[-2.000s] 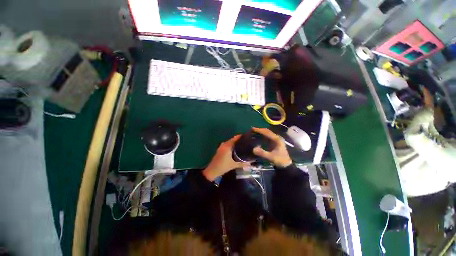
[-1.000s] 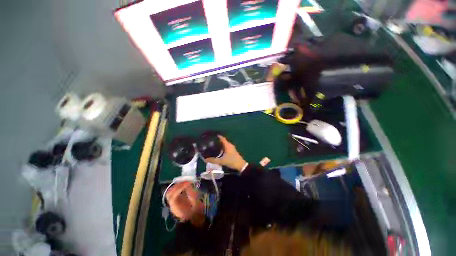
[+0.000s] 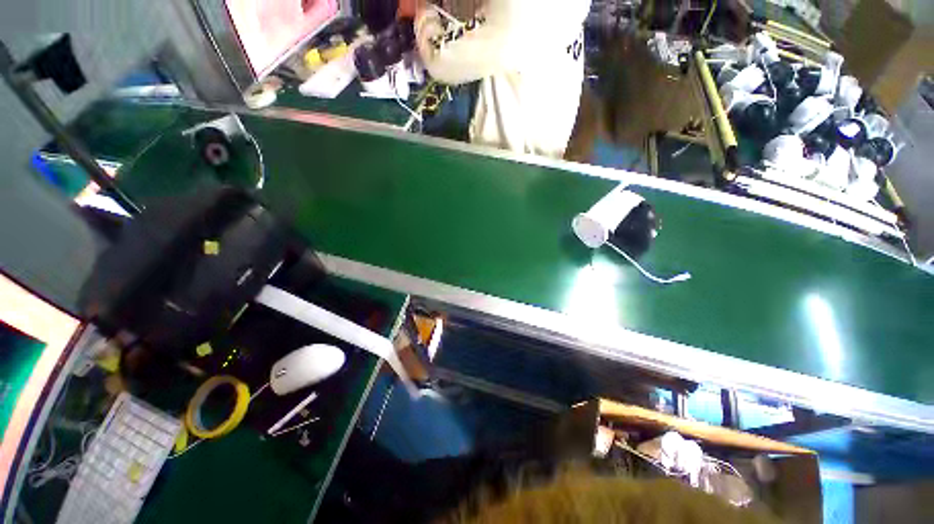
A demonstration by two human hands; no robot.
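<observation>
Neither my left hand nor my right hand is in view. A dome camera (image 3: 614, 219) with a white body and a black ball head lies on its side on the green line surface, its white pigtail cable trailing to the right. Another camera (image 3: 214, 151) with a dark round head and a white bracket stands farther left on the same surface, beside the large black box. My dark sleeve or clothing is dim at the bottom, under a blurred brown fringe.
The black box (image 3: 195, 276), mouse (image 3: 307, 368), yellow tape roll (image 3: 217, 406) and keyboard (image 3: 121, 461) are at left. An open carton (image 3: 707, 435) holds white parts below the line's metal edge. A person in pale clothing (image 3: 522, 72) is across it. Many cameras (image 3: 809, 113) are piled at upper right.
The view has swung right, from the bench mat to the green line. My hands, which were at two black-headed cameras on the mat, have left the picture, and those cameras are out of view.
</observation>
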